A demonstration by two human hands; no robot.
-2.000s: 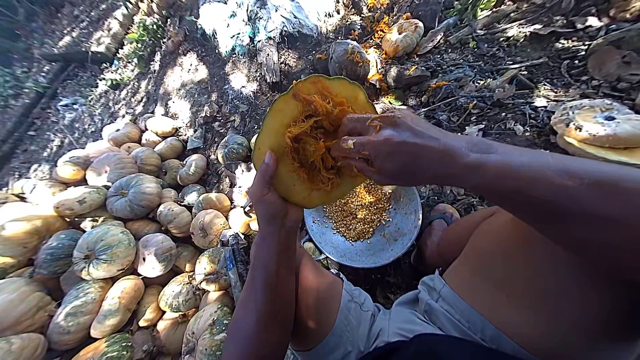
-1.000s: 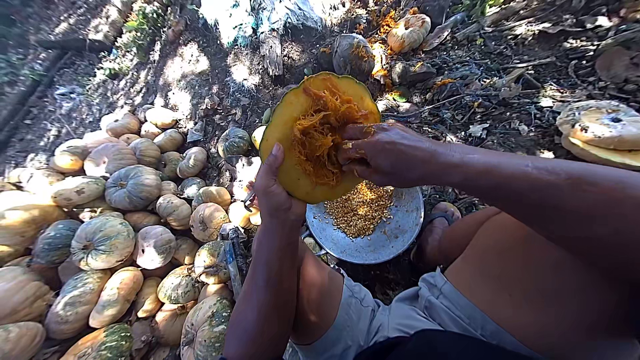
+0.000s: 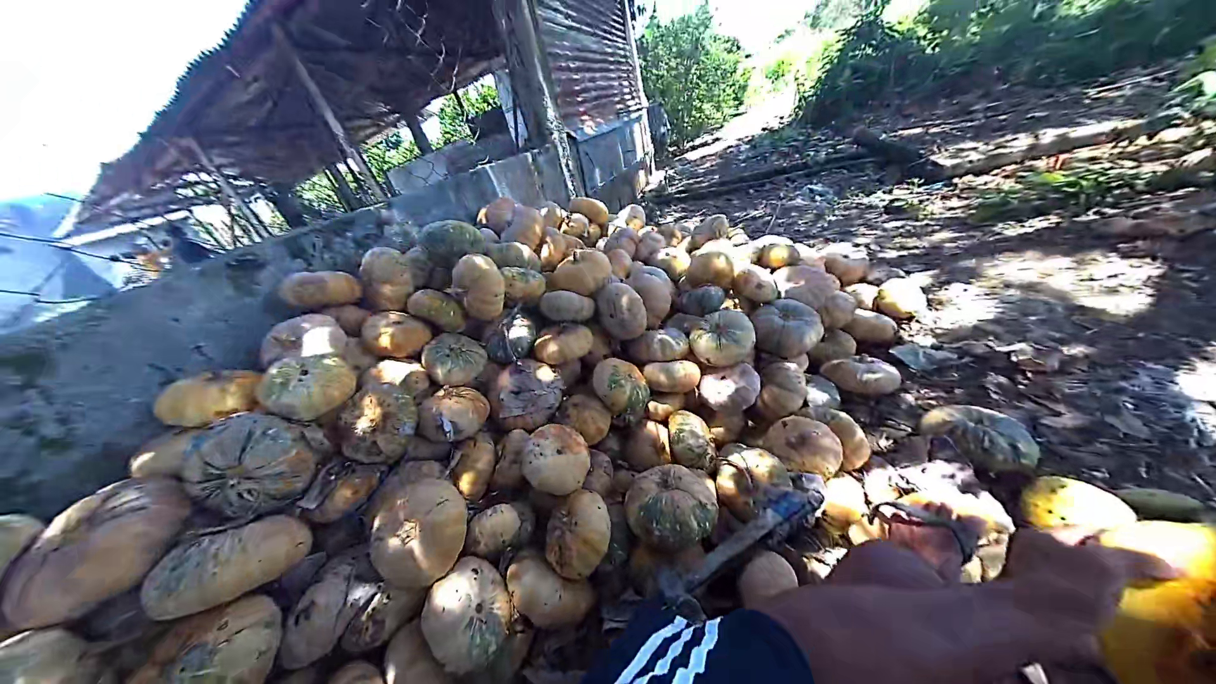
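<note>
At the lower right edge, my left hand grips a yellow pumpkin piece, blurred and partly cut off by the frame. A dark sleeve with white stripes shows at the bottom. My right hand is out of view. Left of my forearm, a long narrow tool with a blue end lies against the heap of whole pumpkins. The pumpkins are tan, orange and mottled green. What looks like a foot with a dark strap is just beyond my forearm.
A low concrete wall runs along the left of the heap. Behind it stand a wooden post and a roofed shelter with corrugated metal. Leaf-strewn ground lies at the right, with a green pumpkin on it.
The view has swung far to the left, onto the heap and shelter. My right hand and the metal basin of seeds, both seen before, are now out of frame.
</note>
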